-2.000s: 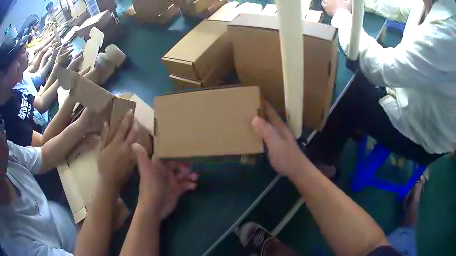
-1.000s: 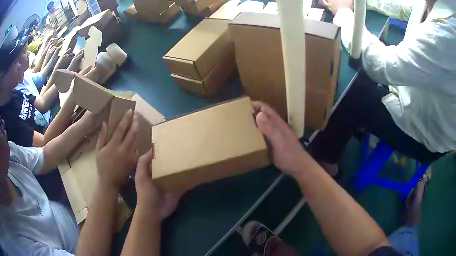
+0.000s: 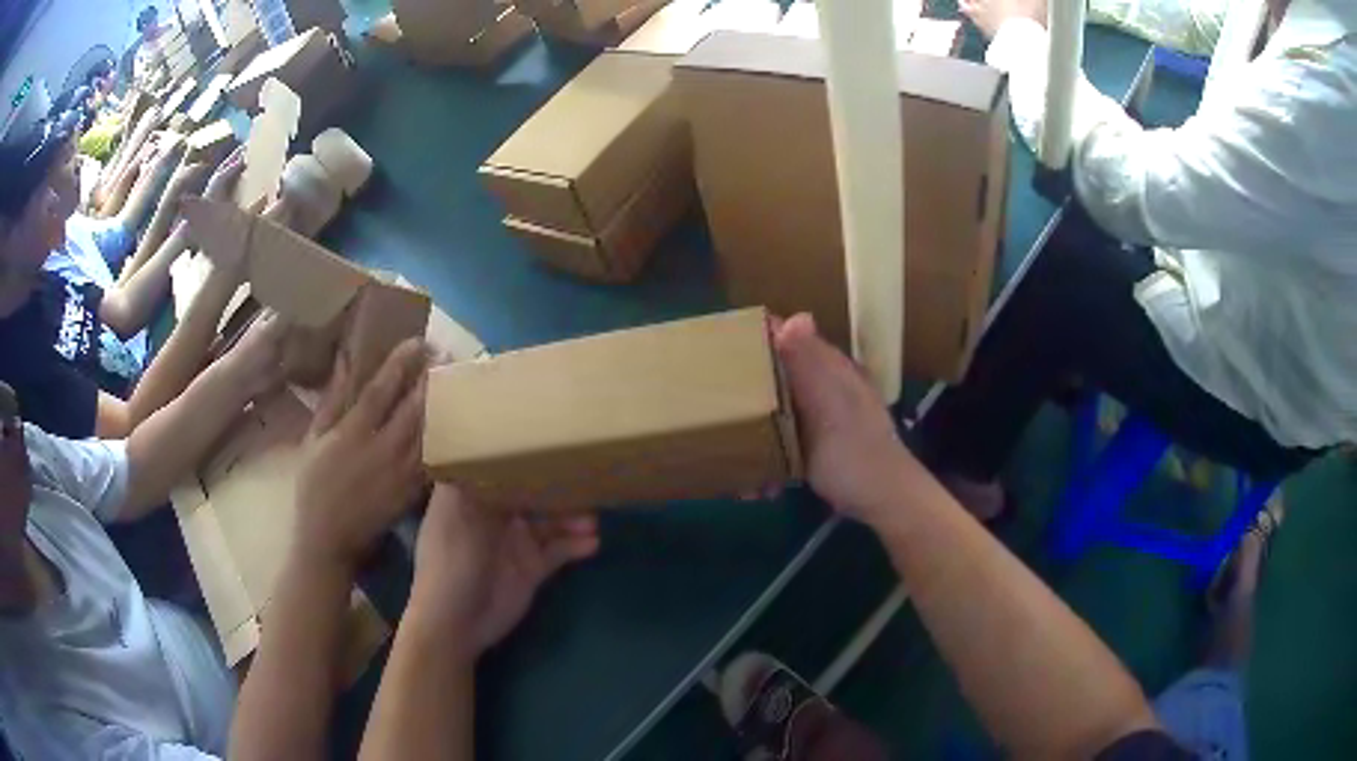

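A closed brown mailer box [image 3: 610, 409] is held in front of me above the green table, tilted so that two long faces show. My right hand [image 3: 841, 424] grips its right end, with the thumb at the top corner and the fingers partly hidden behind it. My left hand [image 3: 491, 565] is under its lower left edge, fingers spread and pointing right. The palm side shows, and its fingertips seem to touch or nearly touch the underside; the contact is partly hidden.
Two stacked boxes [image 3: 595, 164] lie beyond. A large upright carton [image 3: 774, 193] stands behind a pale post [image 3: 871, 208]. At left, a neighbour's hands hold a part-folded box [image 3: 298, 283]. A person in a white shirt [image 3: 1235, 223] sits at right by a blue stool [image 3: 1131, 520].
The held box has turned from showing its large face to showing narrower long faces. My left hand moved from its left end to below it. The neighbour's part-folded box shifted slightly right.
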